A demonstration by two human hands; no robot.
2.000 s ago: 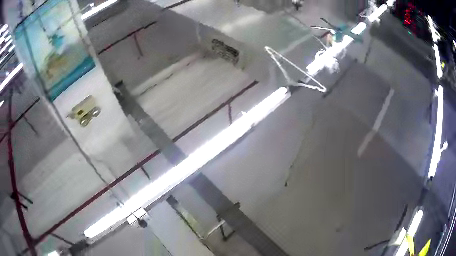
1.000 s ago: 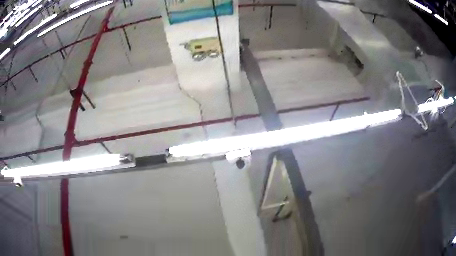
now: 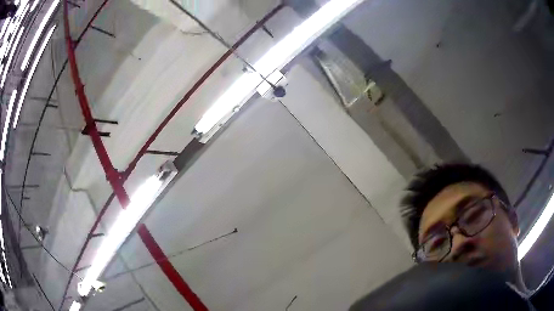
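Note:
Neither of my hands is in the picture. The camera faces up at the ceiling, and no work piece shows. Nearest is a person (image 3: 465, 228) with dark hair and glasses at the lower right, leaning over the camera. A dark, rounded, blurred shape (image 3: 434, 288) covers the lower part of the person; I cannot tell whether it is a sleeve or an object.
A lit tube light (image 3: 228, 109) crosses the ceiling, with another tube light (image 3: 124, 228) at the lower left. A red pipe (image 3: 97, 143) runs down the left side. A grey duct or beam (image 3: 395, 91) crosses at the upper right.
The view has turned and shifted across the ceiling. The person and the dark shape have come into view at the lower right. The wall sign and the white hanger have left the picture.

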